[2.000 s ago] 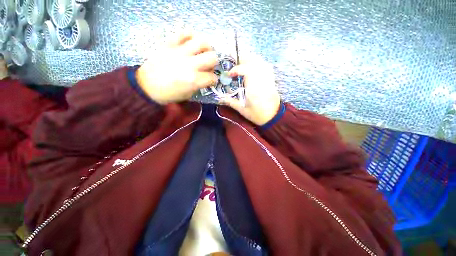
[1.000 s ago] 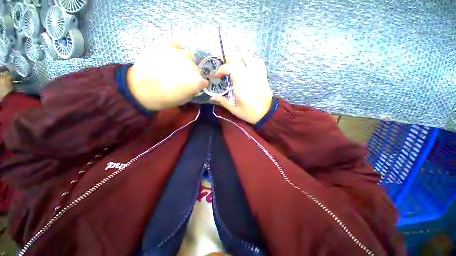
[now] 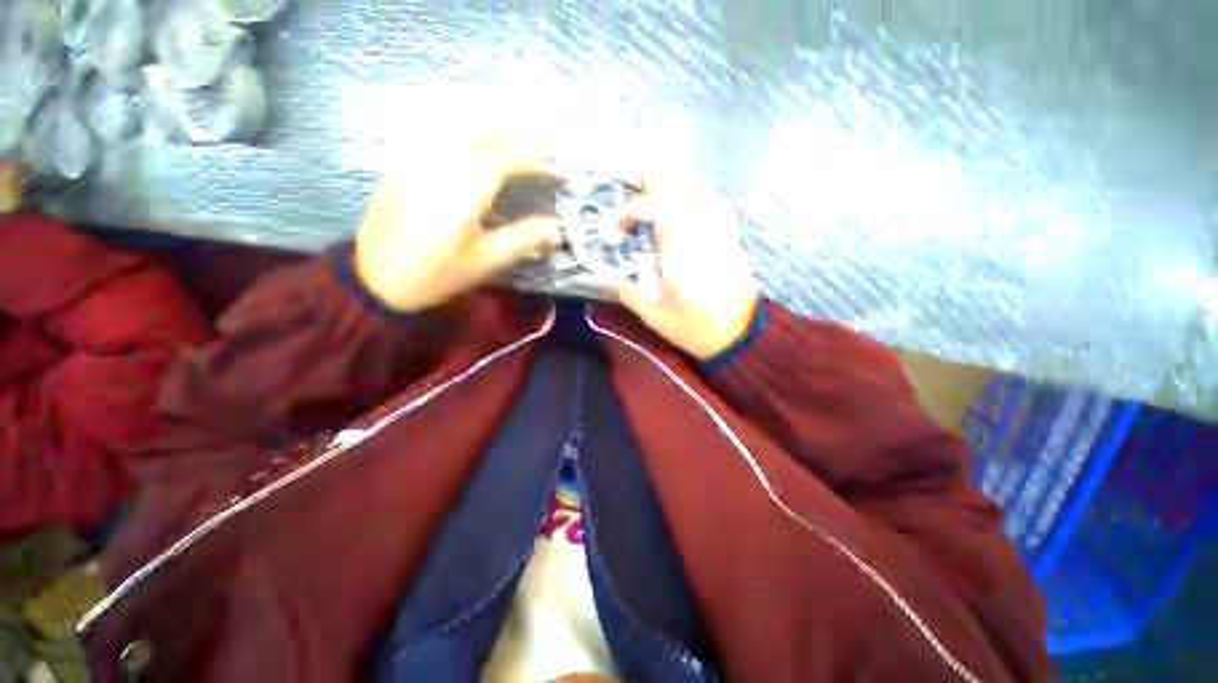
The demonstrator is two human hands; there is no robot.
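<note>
A pale round fan head (image 3: 598, 230) with an open ring and dark gaps between its inner parts is held just above the front edge of the silvery bench. My right hand (image 3: 697, 260) grips its right side, with thumb and fingers on the ring. My left hand (image 3: 441, 227) is at its left side, fingertips at the ring's edge; overexposure and blur hide whether they grip it. The thin dark shaft by my right hand cannot be made out now. The frame is blurred.
Several pale round fan heads or grilles (image 3: 200, 80) are piled at the back left of the silvery bubble-textured bench sheet (image 3: 922, 200). A blue plastic basket (image 3: 1069, 507) is below the bench at the right. Another person's red sleeve (image 3: 80, 360) is at the left.
My left hand's fingers have spread and its thumb shows apart from them. The thin dark shaft seen above my right hand earlier no longer shows. The view has shifted slightly and blurred.
</note>
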